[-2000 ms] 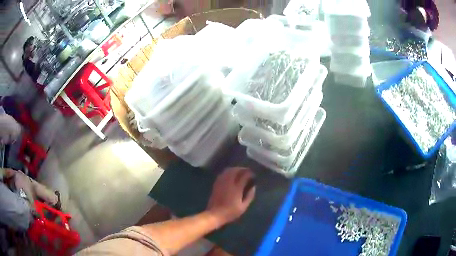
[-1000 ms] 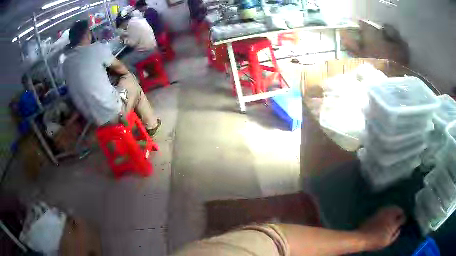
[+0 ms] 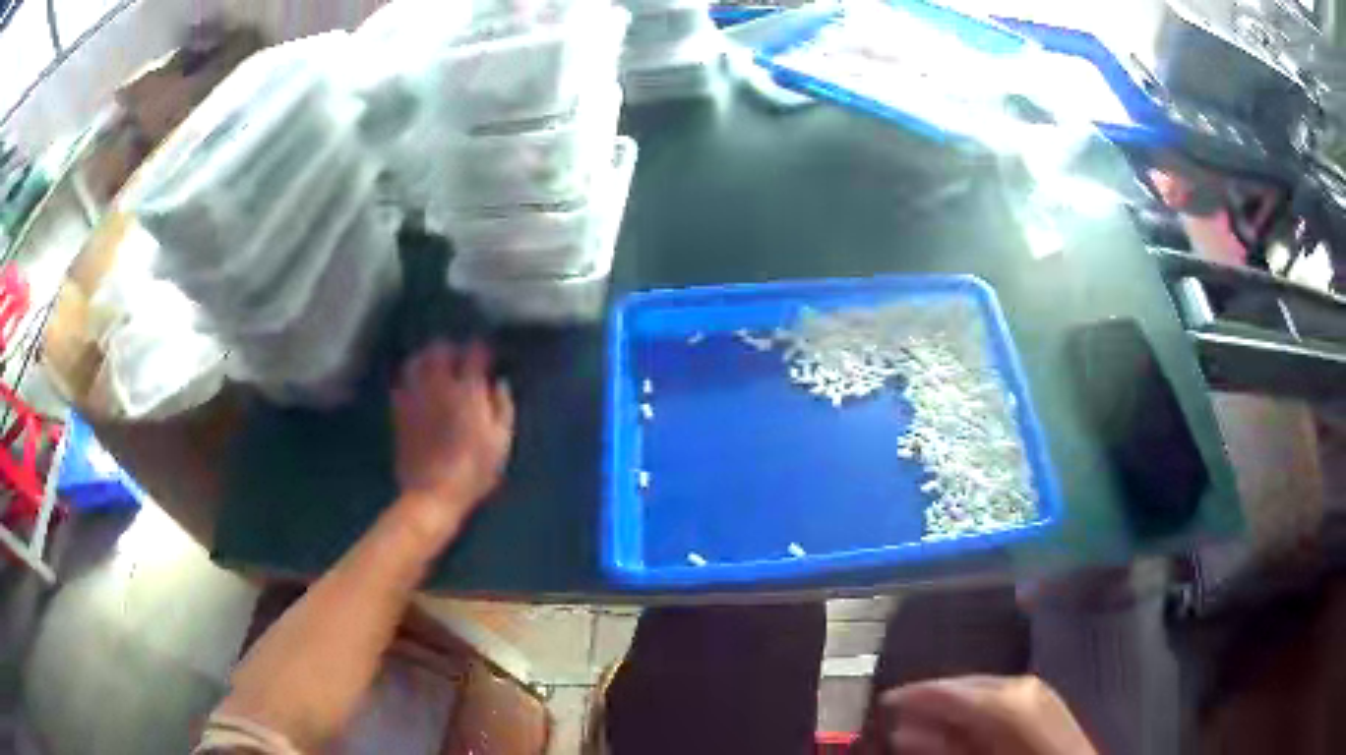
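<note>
A shallow blue parts tray [image 3: 768,457] lies on the dark green bench top [image 3: 738,192] in front of me. White plastic sleeves [image 3: 960,443] lie heaped along its right and back; a few lie loose at its left and front edges. My left hand [image 3: 452,425] rests palm down on the bench, left of the tray, fingers a little apart, with nothing seen in it. My right hand [image 3: 986,720] is low at the bottom edge, in front of the tray, blurred and partly cut off; whether it holds anything cannot be told.
Stacked plastic boxes stand behind my left hand, one pile [image 3: 517,162] beside another [image 3: 273,221]. A flat black rectangle, perhaps a phone [image 3: 1134,421], lies right of the tray. Another blue tray [image 3: 871,103] stands at the back. Metal-railed equipment [image 3: 1269,362] is at the right.
The view has swung from the floor and a seated person back to the bench, so the whole near tray shows. My right hand has come into view. My left hand still lies on the bench.
</note>
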